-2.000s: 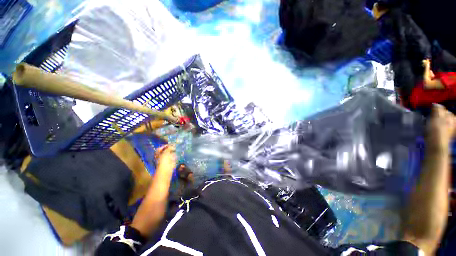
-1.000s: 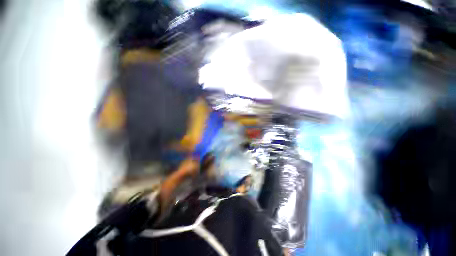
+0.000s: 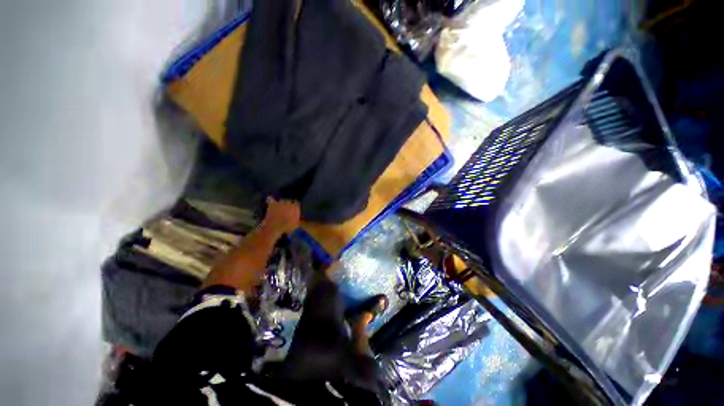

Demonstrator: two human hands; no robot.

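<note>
Dark unbagged jackets (image 3: 325, 103) lie in a matt pile on a tan cardboard sheet (image 3: 198, 99) at the upper left centre. My left hand (image 3: 282, 216) is at the near end of the pile, its fingers closed on the dark cloth. The fingertips are hard to make out. My right hand is not in view. Shiny bagged jackets (image 3: 433, 341) hang or lie low, right of my legs. Whitish, translucent poly sheets (image 3: 603, 230) drape over the dark blue slotted basket (image 3: 496, 170) on the right.
Blue crate edges (image 3: 433, 170) show under the cardboard. A dark bundle (image 3: 143, 305) with pale strips is at lower left, beside a whitish wall (image 3: 55, 198). Black shiny plastic and a white bag (image 3: 480, 51) are at the top. A foot (image 3: 367, 308) is on the blue floor.
The view has swung left towards the jacket pile. The bagged jacket that my right hand stretched out to the right is let go, and that hand has left the picture. My left hand is now at the pile.
</note>
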